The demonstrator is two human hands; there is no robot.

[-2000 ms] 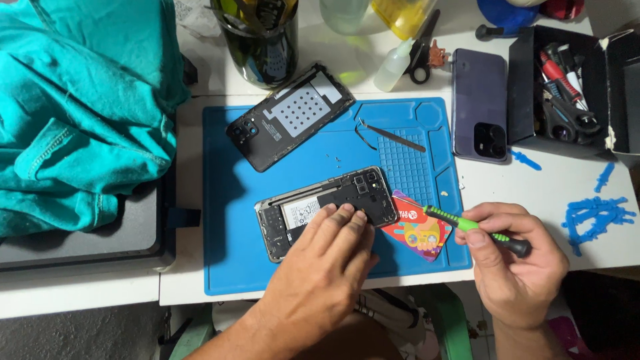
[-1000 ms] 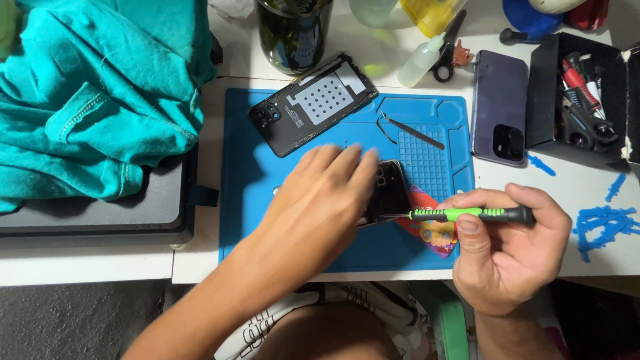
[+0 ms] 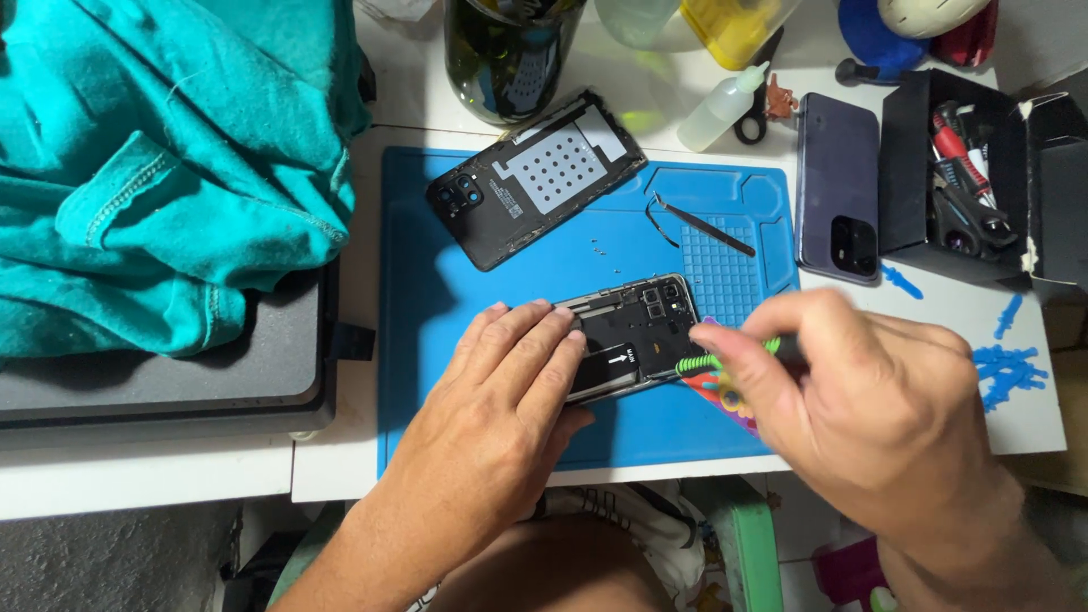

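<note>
An opened smartphone (image 3: pixel 650 331) lies on the blue silicone repair mat (image 3: pixel 510 450), its camera end to the right. My left hand (image 3: pixel 510 391) rests over its left part, fingers flat on it. My right hand (image 3: pixel 858 399) holds a green and black precision screwdriver (image 3: pixel 701 365) at the phone's lower right edge; its tip cannot be made out. A colourful card (image 3: pixel 722 399) lies partly under the right hand. Above is the detached back cover (image 3: pixel 535 183), inner side up. Tweezers (image 3: pixel 705 225) lie near the mat's grid, and tiny screws (image 3: pixel 597 247) sit on the mat between cover and phone.
A purple-grey phone (image 3: pixel 837 187) and a black box of tools (image 3: pixel 905 178) stand right of the mat, with blue plastic pieces (image 3: pixel 1009 374) beside them. Behind are a dropper bottle (image 3: pixel 718 110), scissors (image 3: pixel 750 127) and a dark glass container (image 3: pixel 510 68). Teal cloth (image 3: pixel 170 187) covers a black case (image 3: pixel 170 399).
My left hand, raised over the phone one second ago, now lies on its left part. The right hand has turned, with the screwdriver now at the phone's lower right edge.
</note>
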